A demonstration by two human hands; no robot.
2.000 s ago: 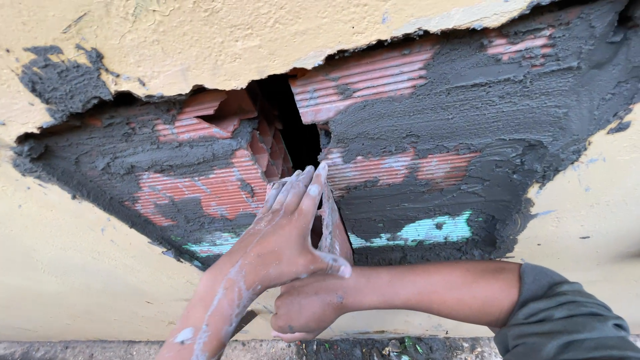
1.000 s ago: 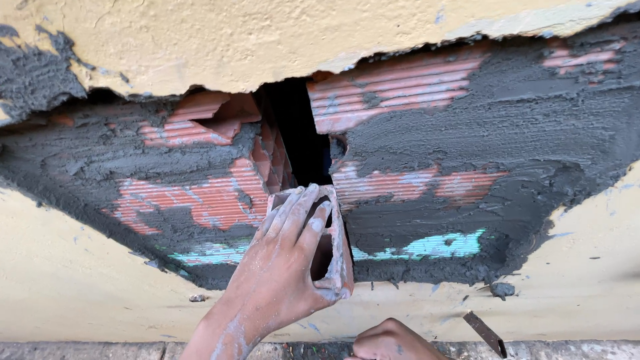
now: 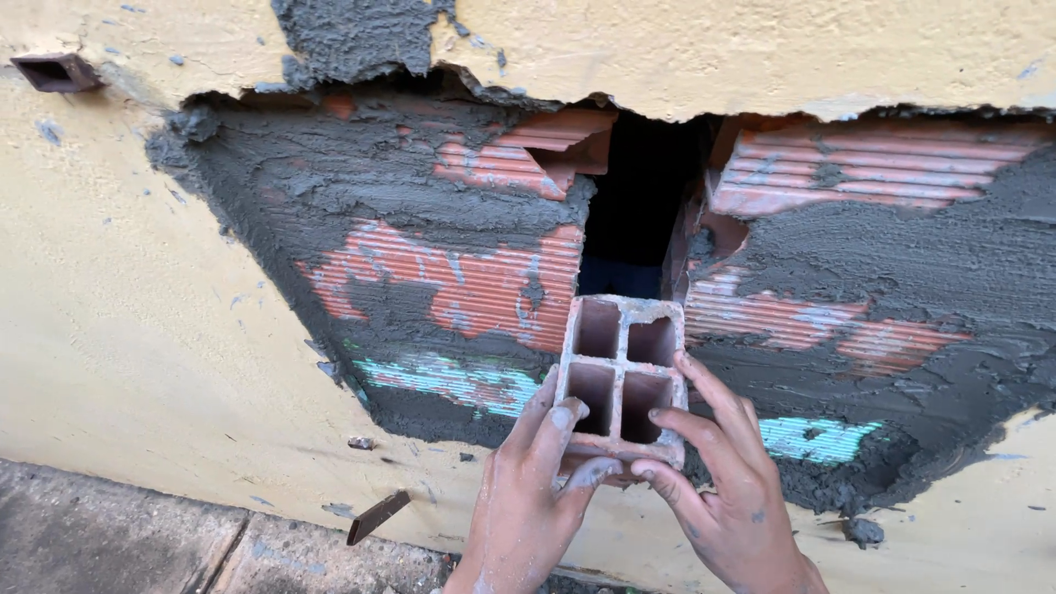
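Observation:
A hollow clay brick (image 3: pixel 620 371) with its cell openings facing me sits at the lower end of a dark gap (image 3: pixel 639 198) in the wall. My left hand (image 3: pixel 532 487) grips its lower left side, a finger at a cell opening and the thumb under the bottom edge. On the right side my right hand (image 3: pixel 734 470) holds it, fingertips at the side wall and a lower cell, thumb below. Both hands bear grey smears. Ribbed red bricks (image 3: pixel 495 280), partly coated in grey mortar (image 3: pixel 355 181), flank the gap.
Yellow painted plaster (image 3: pixel 148 305) with a ragged edge surrounds the brickwork. A rectangular tube end (image 3: pixel 56 73) sticks out at upper left. A flat dark strip (image 3: pixel 378 517) juts near the wall's base, above concrete paving (image 3: pixel 99 528). A mortar lump (image 3: pixel 863 532) clings at lower right.
My right hand, low and away from the brick one second ago, now holds its right side. My left hand has moved from its top to the lower left side. The view has shifted.

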